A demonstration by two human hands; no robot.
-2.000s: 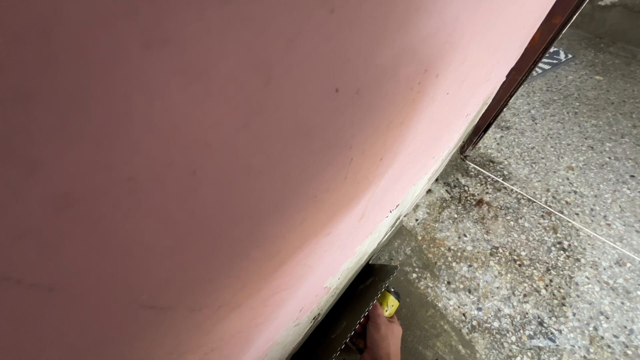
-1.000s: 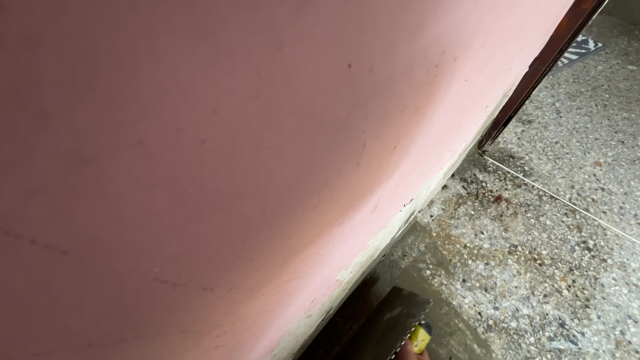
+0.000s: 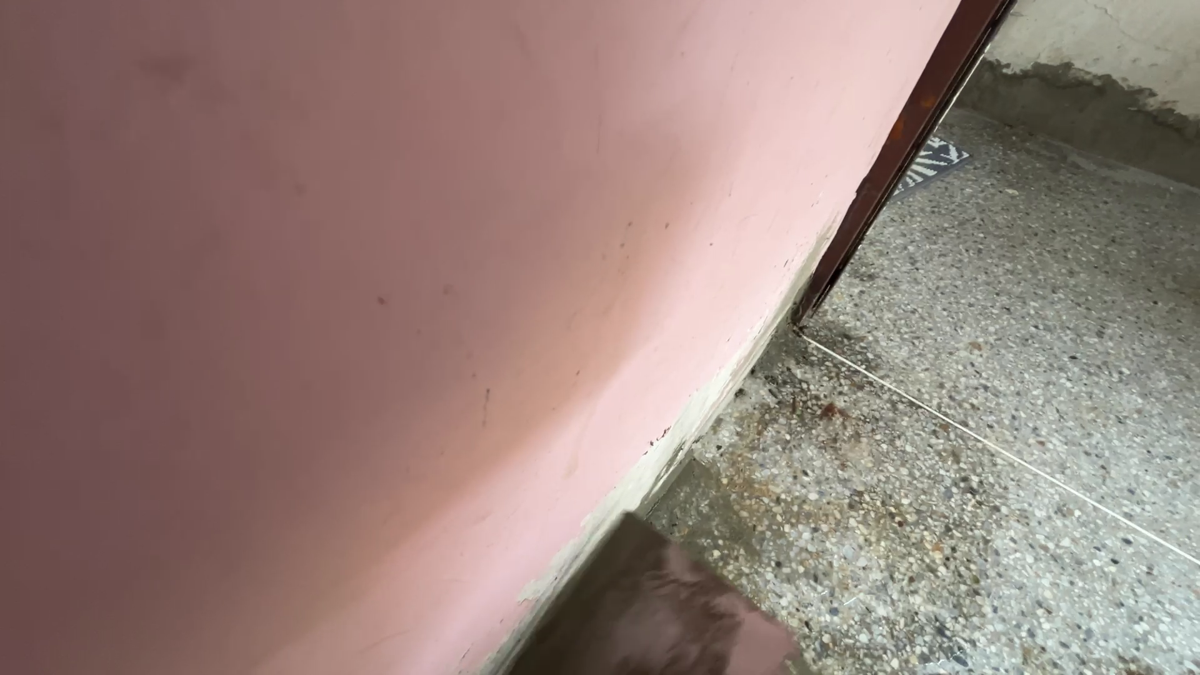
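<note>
Neither my left hand nor my right hand shows in the head view at this moment. At the bottom centre lies the flat metal blade of a trowel point(image 3: 670, 609), its far corner close to the foot of a pink painted wall point(image 3: 422, 281). The blade is smooth and reflects some pink. Its handle is out of view. Along the wall's base runs a strip of bare, pale plaster point(image 3: 680, 436) with chipped edges. A patch of grey cement point(image 3: 698, 497) shows on the floor just beyond the blade.
Speckled terrazzo floor point(image 3: 1059, 375) spreads on the right, crossed by a thin white line point(image 3: 994, 448). A dark brown door frame point(image 3: 891, 169) stands at the wall's end. Behind it are a patterned floor drain cover point(image 3: 933, 164) and another wall with rough grey cement point(image 3: 1078, 108) along its base.
Two seconds ago a hand showed beside the trowel's yellow handle; hand and handle are now out of view. The camera view has shifted.
</note>
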